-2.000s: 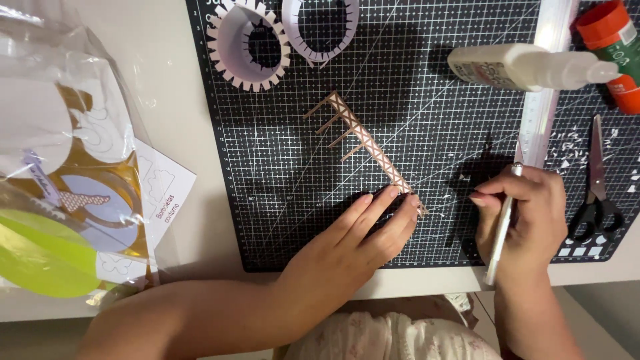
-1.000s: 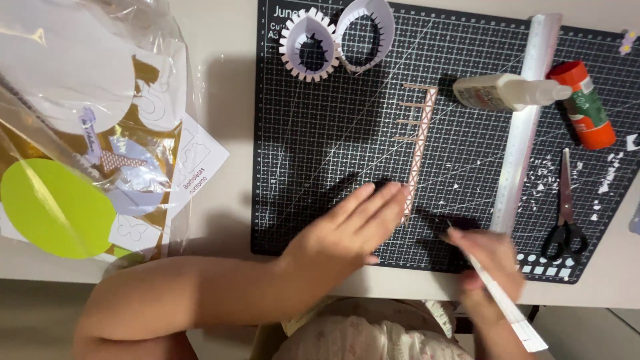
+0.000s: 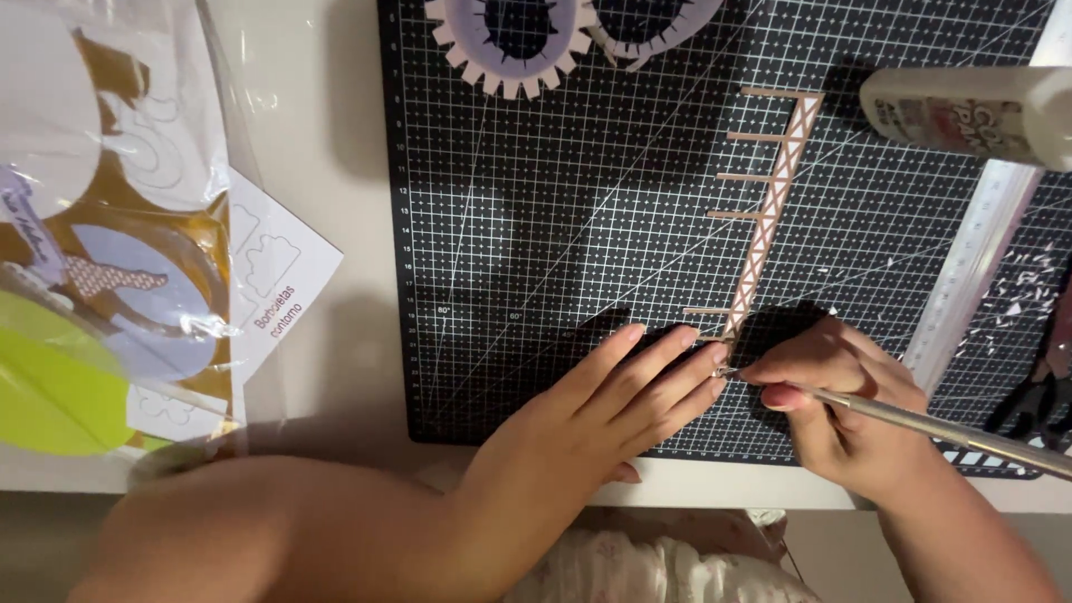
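Note:
A narrow lattice strip of paper or card [image 3: 771, 198], with thin side arms pointing left, lies slantwise on a black gridded cutting mat [image 3: 578, 276]. Over its lower end my left hand [image 3: 620, 394] lies flat, the fingertips pressing it down. My right hand [image 3: 846, 402] grips a slim metal craft knife [image 3: 930, 425] like a pen, its tip at the strip's lower end beside my left fingertips. The very end of the strip is partly hidden by those fingers.
Two fringed paper rings [image 3: 512, 46] stand at the top. A white glue bottle [image 3: 963, 113] lies across a metal ruler [image 3: 976, 243] on the right, near paper scraps and dark-handled scissors [image 3: 1030, 406]. A plastic bag of paper cutouts [image 3: 167, 251] is at the left.
My right hand, blurred and lower one second ago, has come up to the strip's lower end with the knife tip. My left hand remains on the strip. The view has moved closer.

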